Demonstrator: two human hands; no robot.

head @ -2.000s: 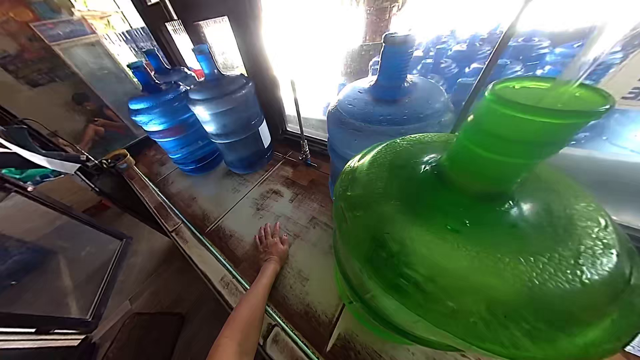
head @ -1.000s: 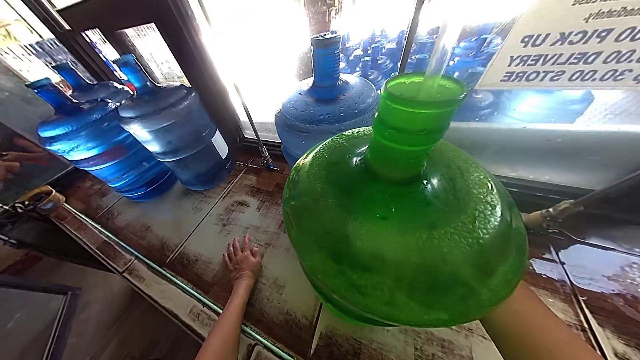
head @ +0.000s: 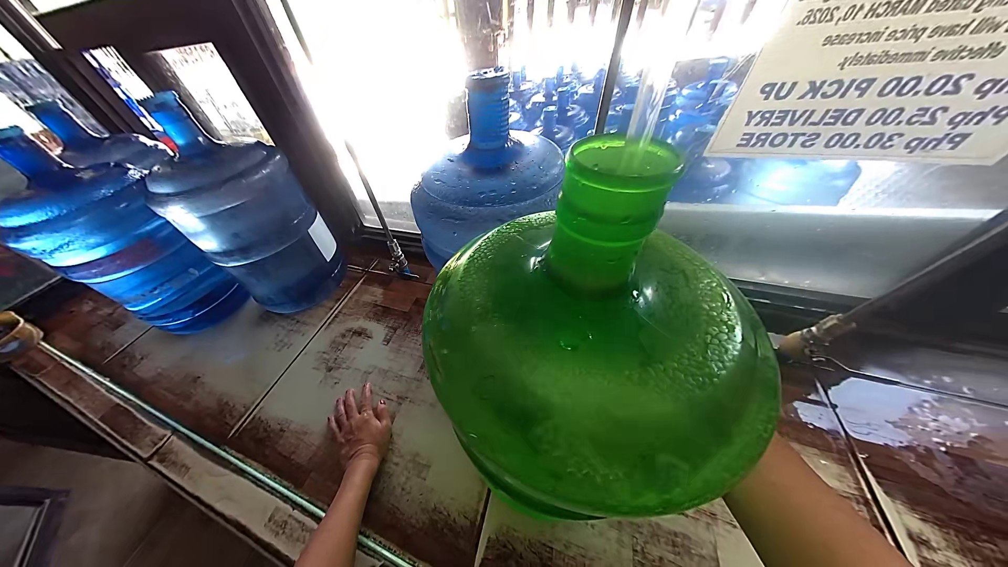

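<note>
My left hand point(head: 362, 428) lies palm down on the worn tiled counter point(head: 307, 378), fingers spread, holding nothing. To its right stands a large green water jug point(head: 598, 370), its open neck upward, with beads of moisture on its shoulder. A clear stream of water point(head: 647, 110) runs down into its mouth. My right forearm reaches behind the jug's lower right side; the right hand itself is hidden by the jug, so its grip does not show. Behind the green jug is a blue water jug point(head: 488, 185) by the window.
Several blue jugs point(head: 244, 205) stand at the left of the counter. A metal rod with a valve point(head: 398, 260) is near the window, and a pipe with a fitting point(head: 819, 335) is at the right. A sign point(head: 874, 87) hangs on the glass. A green-white strip point(head: 189, 433) lines the front edge.
The view has swung right, bringing the sign and my right forearm into sight. My left hand stays flat on the counter, and water pours into the green jug in all frames.
</note>
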